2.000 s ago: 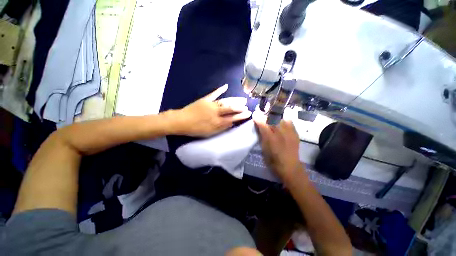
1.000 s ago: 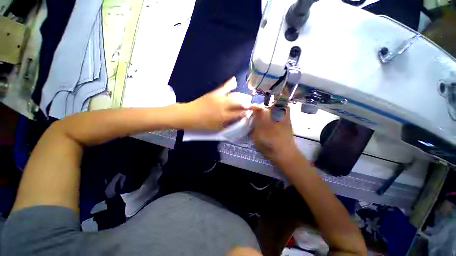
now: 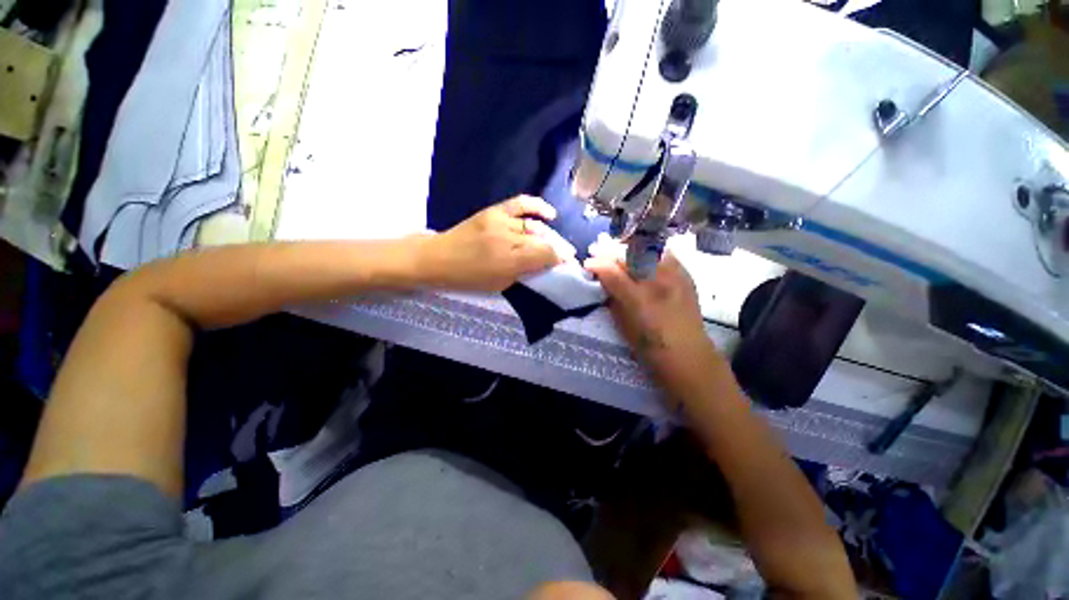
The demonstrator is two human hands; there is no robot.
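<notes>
The navy fabric panel (image 3: pixel 498 129) runs from the top of the view down to the needle area. The white panel (image 3: pixel 567 285) lies with it, and a dark corner shows below. My left hand (image 3: pixel 498 249) holds the fabric left of the needle with bent fingers. My right hand (image 3: pixel 651 287) has its fingertips on the white panel's edge, just below the presser foot (image 3: pixel 621 223). The fingertips of both hands are close together. The needle point and the seam are hidden by glare and fingers. The white sewing machine (image 3: pixel 797 129) stands over the work.
A black phone (image 3: pixel 801 340) lies right of my right hand. A thin dark tool (image 3: pixel 903 416) lies further right. A ruler strip (image 3: pixel 469 342) runs along the table's front edge. Layered pale pieces (image 3: pixel 176 129) lie at the left. Navy and white pieces (image 3: pixel 317 457) hang below the table edge.
The white panel's loose part has drawn up towards the needle, and a dark corner now shows under it. My left hand has closed its fingers more. My right hand stays near the presser foot.
</notes>
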